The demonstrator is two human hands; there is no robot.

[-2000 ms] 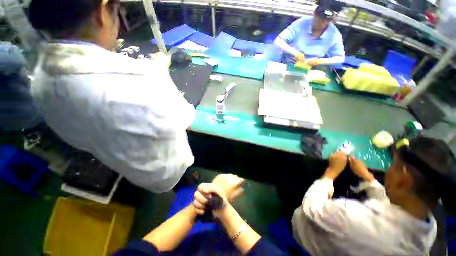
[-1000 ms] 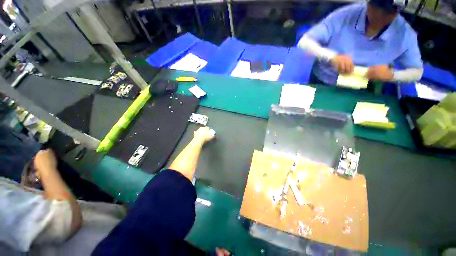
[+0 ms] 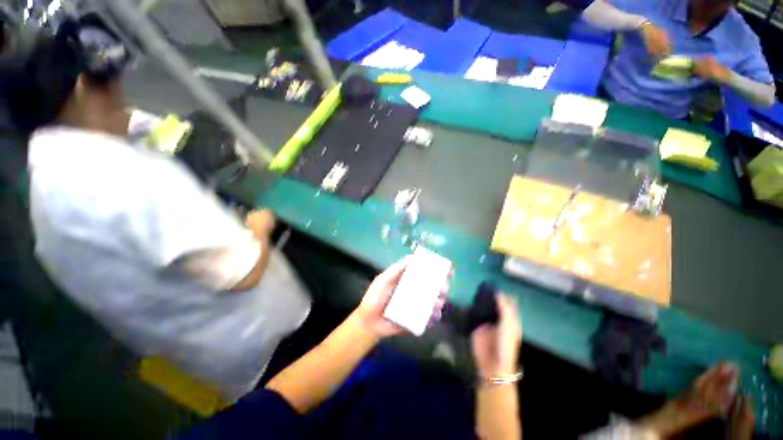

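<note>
My left hand (image 3: 384, 295) holds a white rectangular electronic module (image 3: 419, 290) by its edges, its flat pale side turned up, in front of the bench edge. My right hand (image 3: 498, 331) is just to the right of it, apart from the module, with a black wiping cloth (image 3: 484, 307) in its fingers. Both hands are somewhat blurred.
The green-edged bench (image 3: 549, 318) runs across, with a black mat (image 3: 361, 142), modules, a lime-green bar (image 3: 307, 129), a small white bottle (image 3: 407, 204), a tan board (image 3: 584, 236) and a black rag (image 3: 627, 345). One person stands left, one sits opposite; another's hands are lower right.
My left hand has come back from the belt towards me with a module. My right hand has come into view with the cloth. The view has shifted, showing the person at left more fully.
</note>
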